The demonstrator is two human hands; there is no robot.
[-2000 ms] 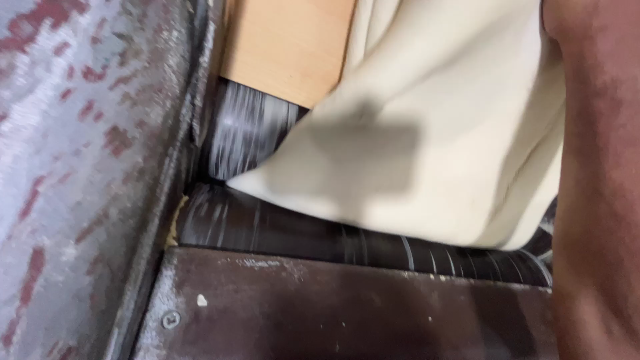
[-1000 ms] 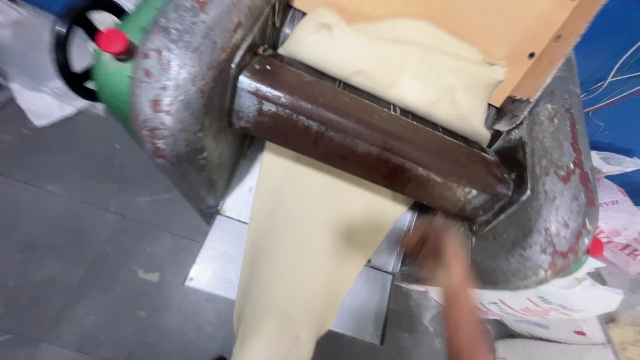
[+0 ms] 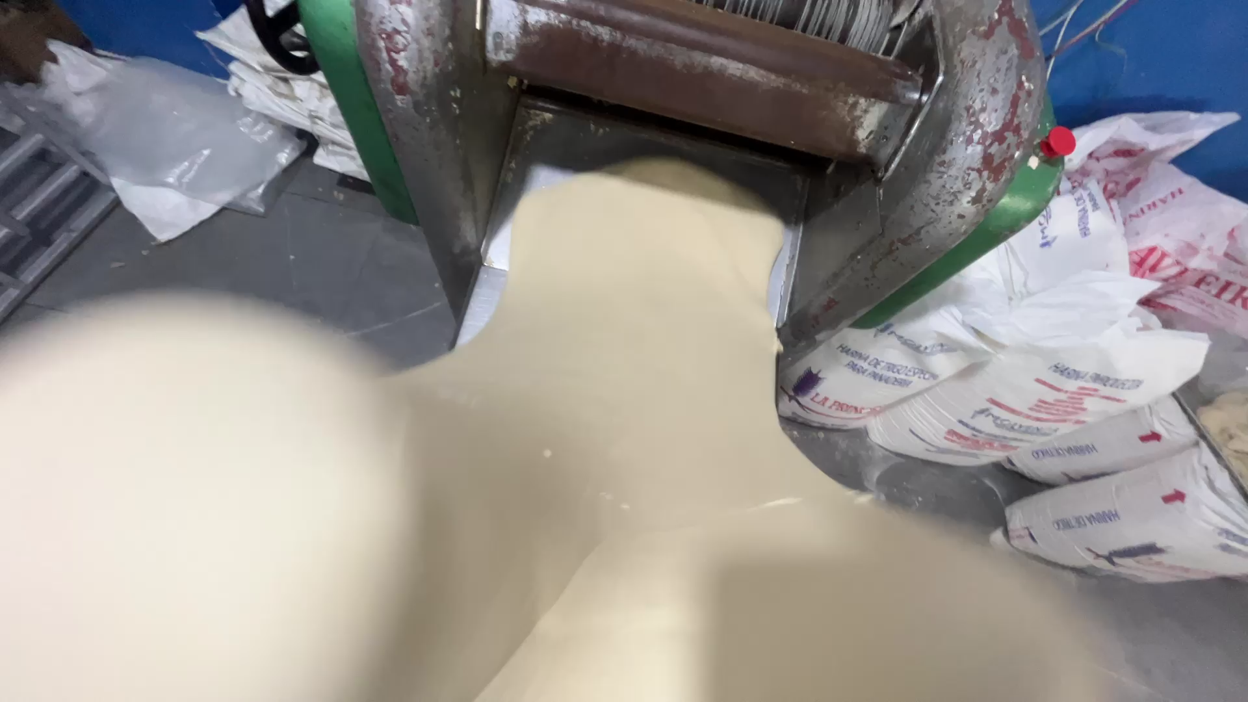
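A wide sheet of pale dough (image 3: 643, 341) spreads from the metal tray (image 3: 556, 127) under the dough sheeter's brown metal guard (image 3: 702, 73) down to the bottom of the view. At the left a blurred fold of dough (image 3: 195, 487) rises close to the camera. Another broad part of the dough lies at the lower right, with a shadow across it. Neither my left hand nor my right hand shows; whether the dough hides them or they are outside the view, I cannot tell.
The sheeter's worn metal side housings (image 3: 965, 136) flank the tray. Flour sacks (image 3: 1053, 390) bearing print stand on the grey floor at the right. Clear plastic (image 3: 185, 127) lies at the left near a metal rack (image 3: 49, 195). A red knob (image 3: 1058, 142) juts from the right housing.
A hand seen beside the hanging dough one second ago is out of sight. The dough on top behind the guard no longer shows, and dough now fills the foreground. The view has shifted considerably.
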